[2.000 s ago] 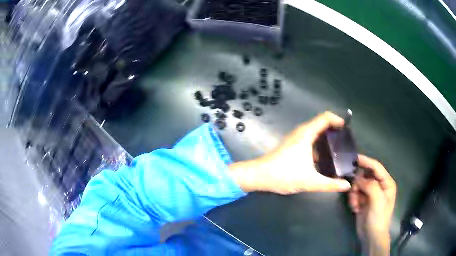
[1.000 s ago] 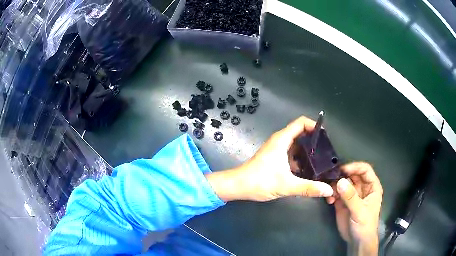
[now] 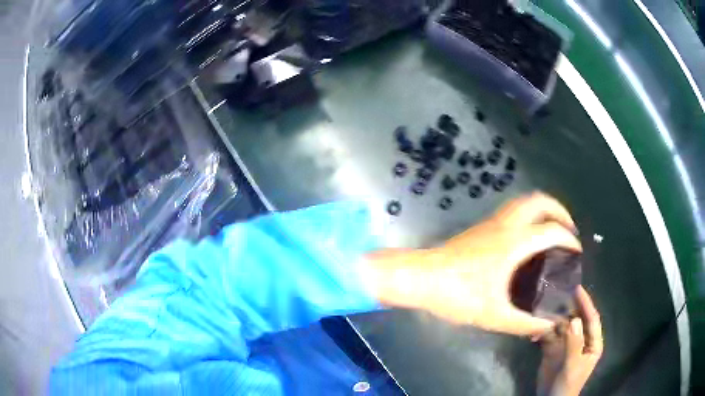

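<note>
My left hand (image 3: 479,271), coming out of a blue sleeve, is closed around a boxy black plastic part (image 3: 558,285) at the lower right, fingers over its top and thumb below. My right hand (image 3: 576,348) touches the lower end of the same part with its fingertips, thumb side partly hidden. The picture is blurred, so what the right fingertips hold there cannot be told. A loose pile of small black rings (image 3: 439,147) lies on the dark green bench (image 3: 363,100) beyond my left wrist.
A bin of small black pieces (image 3: 495,66) stands at the upper right, beside the pale rail (image 3: 618,147) and green conveyor. Clear plastic trays (image 3: 131,170) lie at the left. Dark parts with greyish faces (image 3: 276,71) sit at the upper left bench edge.
The view has swung left, so the rings and bin appear farther right. The black part stays in my left hand, turned somewhat; my right hand remains at its lower end.
</note>
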